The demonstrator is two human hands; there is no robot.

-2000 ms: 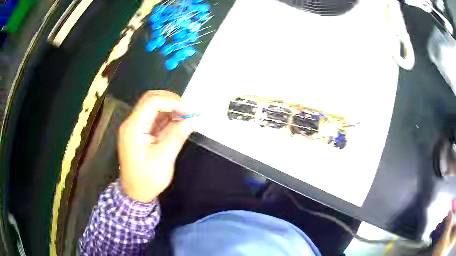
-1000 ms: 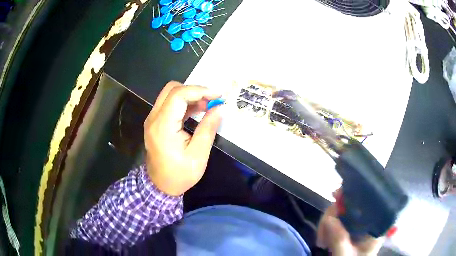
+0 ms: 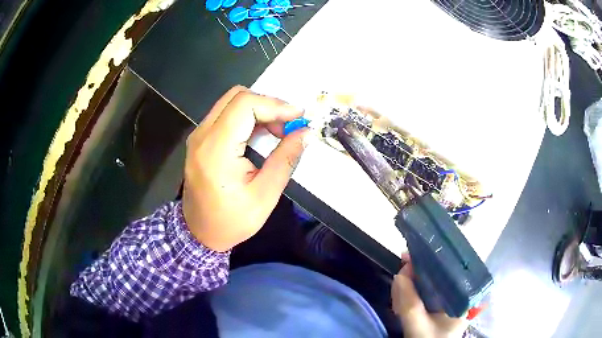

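My left hand (image 3: 241, 165) pinches a blue disc component (image 3: 295, 125) between thumb and forefinger, at the left end of the power strip housing (image 3: 422, 158). The housing lies open on the white sheet, with black blocks and metal strips inside and a blue wire at its right end. My right hand (image 3: 422, 310), partly hidden behind the tool and cut off by the lower edge, holds the dark soldering gun (image 3: 443, 254). The gun's long metal nose lies over the housing, its tip close to the disc's side. Whether the tip touches the disc's legs is hard to tell.
A pile of blue discs with wire legs (image 3: 257, 28) lies at the upper left on the black table. A round black fan (image 3: 495, 14) and white coiled cords (image 3: 556, 86) are at the upper right. A green belt with a chipped cream edge (image 3: 105, 66) curves along the left.
My left hand has moved right with the disc, up to the housing's end. My right hand has brought the soldering gun in from the right, its tip now at the housing's left end.
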